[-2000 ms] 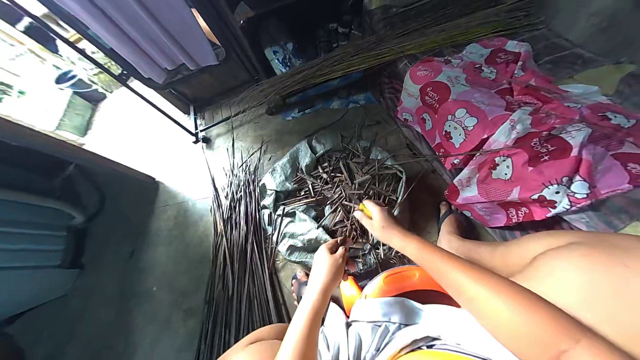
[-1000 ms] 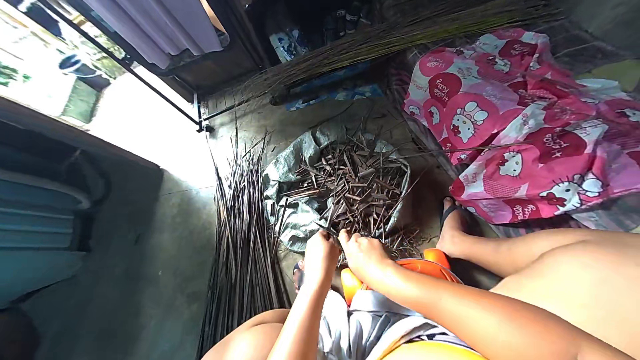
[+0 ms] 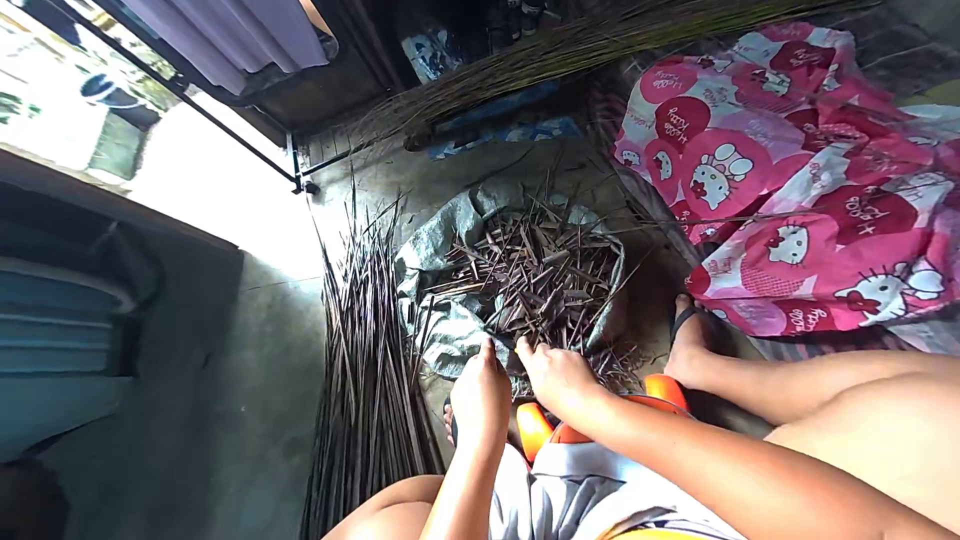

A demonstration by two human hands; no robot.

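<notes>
My left hand (image 3: 481,386) is closed, thumb up, on a dark thin strip at the near edge of a grey woven sack (image 3: 442,330). Close beside it on the right, my right hand (image 3: 559,379) is closed, with a small yellow bit showing at its fingertips; the rest of what it grips is hidden. Dark brown cut pieces of dried leaf or stalk (image 3: 536,270) fill the open sack beyond both hands. Left of the sack lies a bundle of long dark strips (image 3: 367,375). Below my right hand is an orange plastic thing (image 3: 534,431), partly covered by my arm.
A pink patterned cloth (image 3: 750,172) spreads at the right beside my sandalled foot (image 3: 686,337). A long bundle of thin greenish-brown stalks (image 3: 570,56) crosses the back. A metal frame (image 3: 300,180) stands by the bright doorway, and a blue-grey object (image 3: 60,345) is at the left.
Two seconds ago my right hand was farther out over the sack with a yellow thing showing; it has come back close to my left hand.
</notes>
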